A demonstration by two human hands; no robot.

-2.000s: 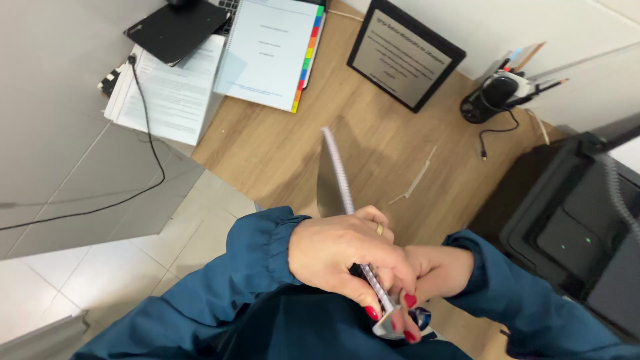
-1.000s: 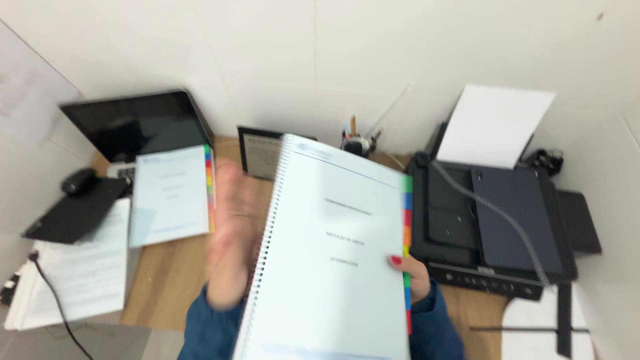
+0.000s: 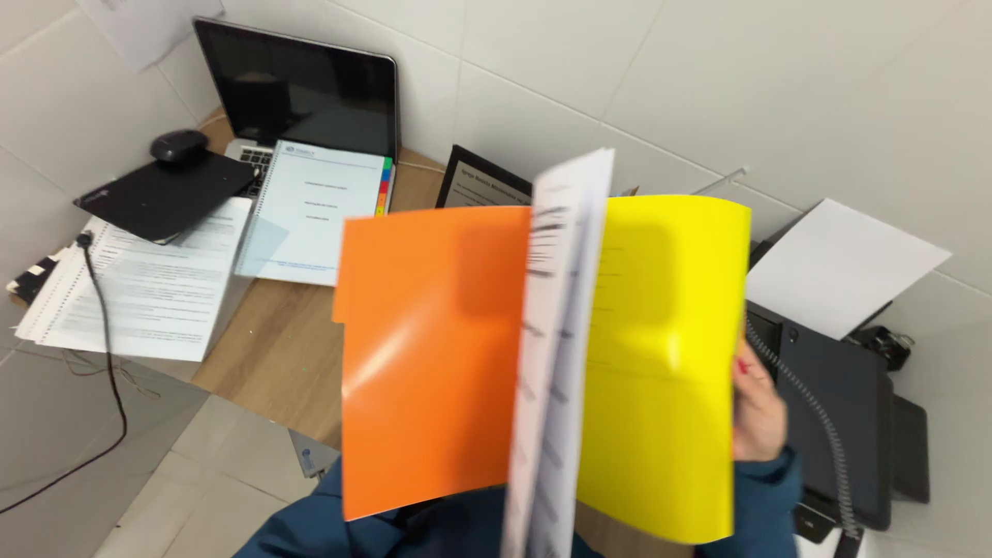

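A bound document is spread open in front of me, with an orange divider sheet (image 3: 434, 349) on the left and a yellow divider sheet (image 3: 666, 364) on the right. Between them several printed pages (image 3: 562, 341) stand up, blurred. My right hand (image 3: 758, 407) grips the outer edge of the yellow side, a red fingernail showing. My left hand is hidden behind the orange side; only the blue sleeve shows below it. A second spiral-bound document with coloured tabs (image 3: 310, 240) lies at the left, against the laptop's keyboard.
An upright laptop (image 3: 302, 85), a black mouse (image 3: 178, 145), a black folder (image 3: 167, 194) and stacked printed pages (image 3: 155, 287) occupy the left. Behind the document stands a framed plaque (image 3: 484, 182). At the right is a black printer (image 3: 841, 403) with white paper (image 3: 845, 267) and a coiled cord.
The held document, closed with its cover showing one second ago, is now open at the orange and yellow dividers. My left hand, visible beside it then, is now hidden.
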